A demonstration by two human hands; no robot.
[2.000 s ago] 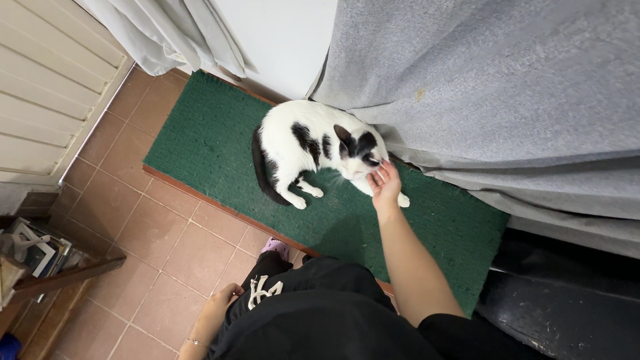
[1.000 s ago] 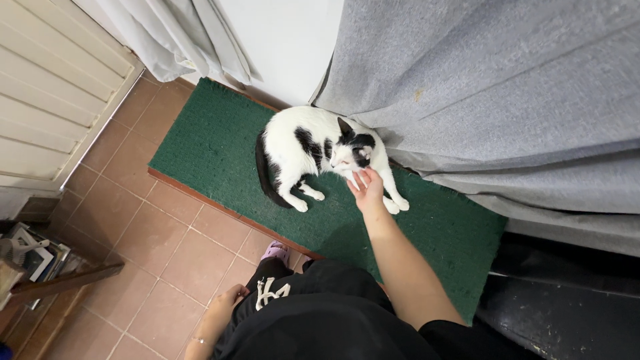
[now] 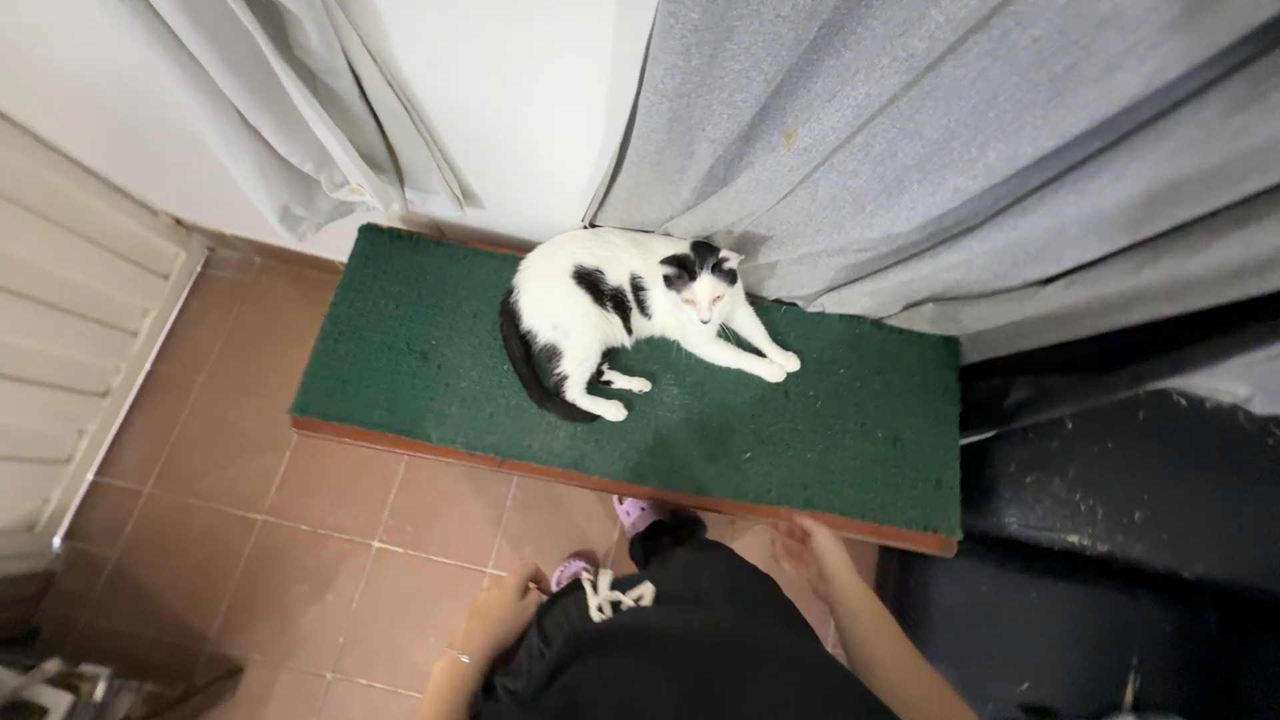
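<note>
A black and white cat (image 3: 620, 310) lies on its side on a green carpeted bench (image 3: 850, 430), head raised, front legs stretched to the right and dark tail curled by its hind legs. My right hand (image 3: 812, 555) is off the cat, near the bench's front edge, with nothing seen in it and its fingers blurred but apart. My left hand (image 3: 512, 602) hangs beside my black shorts (image 3: 660, 650), close to their white drawstring (image 3: 610, 597); its fingers are partly hidden, so whether it is open cannot be told.
Grey curtains (image 3: 850, 150) fall behind the bench, and a lighter curtain (image 3: 300, 120) hangs at the upper left. A slatted door (image 3: 80, 330) stands left of the tiled floor (image 3: 310, 560). Black furniture (image 3: 1120, 500) is at the right, a cluttered shelf (image 3: 190, 690) at lower left.
My right hand was at the cat's face and has drawn back toward me, to the bench's front edge. The cat has turned its face toward me.
</note>
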